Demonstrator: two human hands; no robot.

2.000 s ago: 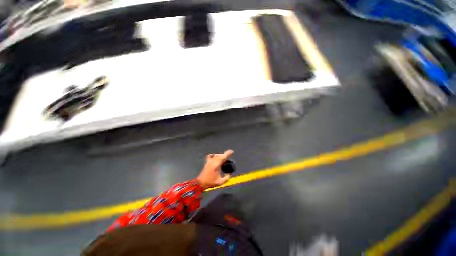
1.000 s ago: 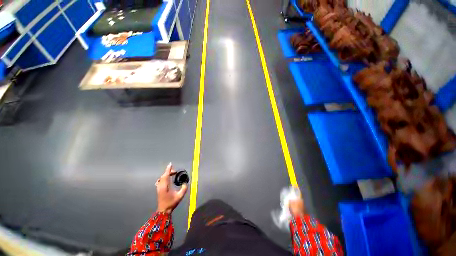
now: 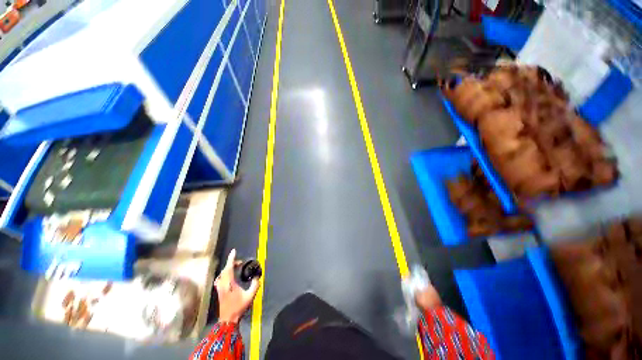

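Observation:
My left hand (image 3: 234, 293) is low and left of centre, fingers curled around a small black round item (image 3: 248, 271) held between thumb and fingers. My right hand (image 3: 426, 296) is low and right of centre, closed on a blurred white bunch (image 3: 415, 283), a glove or tissue; I cannot tell which. Red sleeve covers with blue-and-white lettering (image 3: 453, 336) are on both forearms. My dark clothing shows between the hands.
A grey floor lane (image 3: 317, 190) runs ahead between two yellow lines. At left stand a blue-and-white machine with a belt (image 3: 84, 165) and a low pallet (image 3: 198, 228) of pale pieces. At right are blue bins (image 3: 503, 309), heaped brown pieces (image 3: 531, 133) and a dark rack.
The view has moved forward along the lane; the machine and pallet at left are nearer. Both hands still hold the same items.

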